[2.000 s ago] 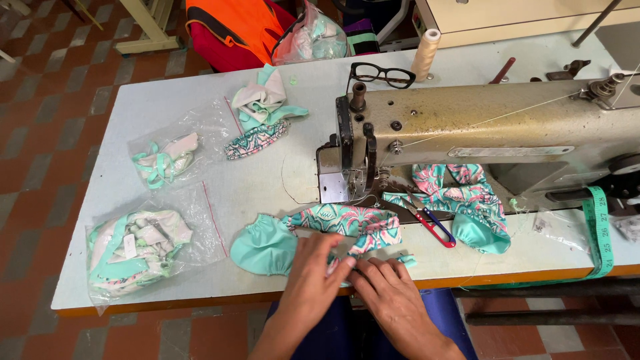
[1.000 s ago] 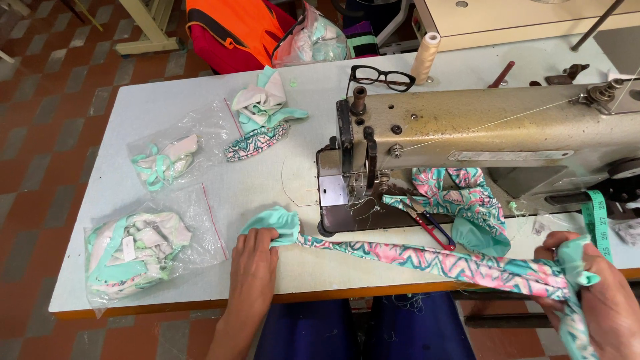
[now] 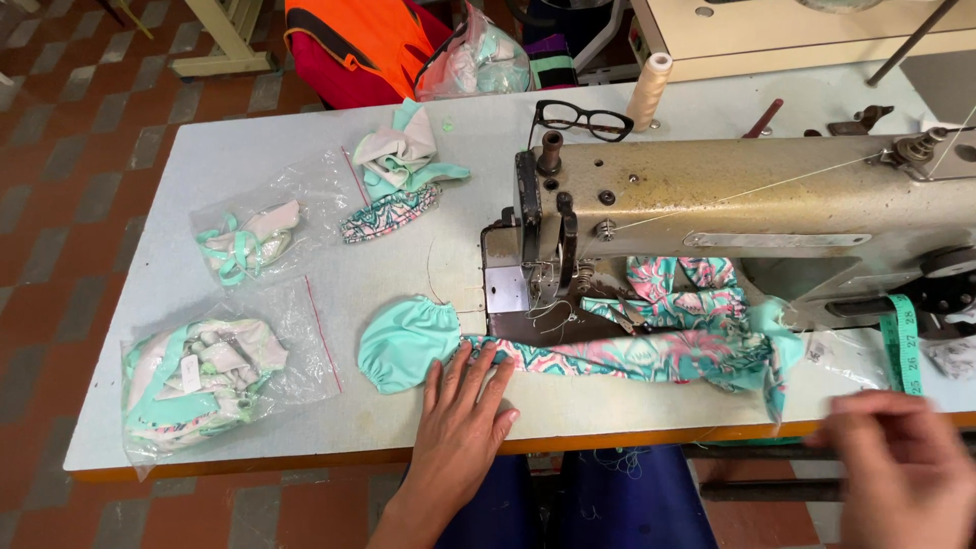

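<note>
My left hand (image 3: pixel 465 408) lies flat, fingers apart, its fingertips on a long patterned fabric strip (image 3: pixel 610 357) in pink, teal and white. At the strip's left end is a gathered plain mint fabric piece (image 3: pixel 409 343). My right hand (image 3: pixel 896 465), blurred, is off the cloth at the lower right, near the table's front edge; its fingers look bent and no cloth shows in them. The strip's right end lies bunched below the arm of an industrial sewing machine (image 3: pixel 709 191). More patterned fabric (image 3: pixel 686 301) is behind it, with partly covered scissors (image 3: pixel 629 320) beside it.
Two clear plastic bags of fabric pieces (image 3: pixel 305 381) (image 3: pixel 316 194) lie on the left of the table (image 3: pixel 191 152). Near the back are loose fabric pieces (image 3: pixel 396 156), eyeglasses (image 3: pixel 583 120) and a thread cone (image 3: pixel 650 91). A green tape measure (image 3: pixel 901 347) hangs at the right.
The strip, stretched between both hands a second ago, now lies on the table with its right end let go. My right hand has come away from it. My left hand has shifted right from the mint end.
</note>
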